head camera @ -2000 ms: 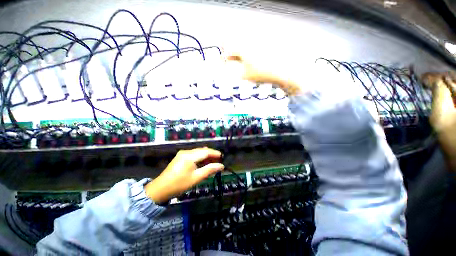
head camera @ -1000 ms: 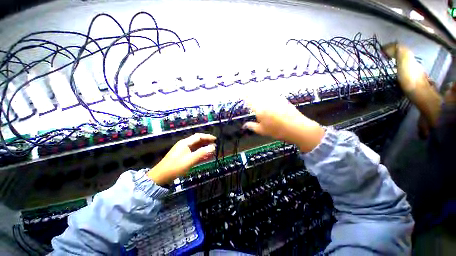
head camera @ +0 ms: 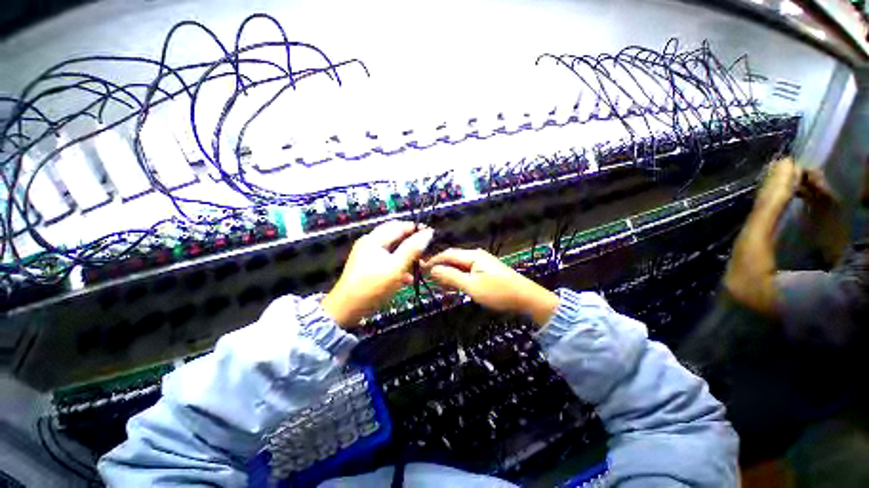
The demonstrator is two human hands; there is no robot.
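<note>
My left hand [head camera: 373, 274] and my right hand [head camera: 484, 279] are close together at the middle of the rack, in front of the dark panel below the upper green boards. The left fingertips are pinched on a thin black lead [head camera: 418, 250] that runs up and down there. The right fingertips are by the same lead; whether they grip it is too small and blurred to tell. The blue tray [head camera: 382, 412] with rows of white adapters [head camera: 324, 431] sits below my left forearm, partly hidden by the sleeve.
Black leads [head camera: 195, 100] loop above the upper shelf at left, more [head camera: 657, 86] at right. An upper green board [head camera: 338, 210] and a dense lower cable mass [head camera: 486, 391] cross the rack. Another person's hands [head camera: 767, 229] are at the right end.
My right hand has come down from the bright upper shelf to beside my left hand. My left hand has moved slightly up and right. The view has shifted, showing more of the other person.
</note>
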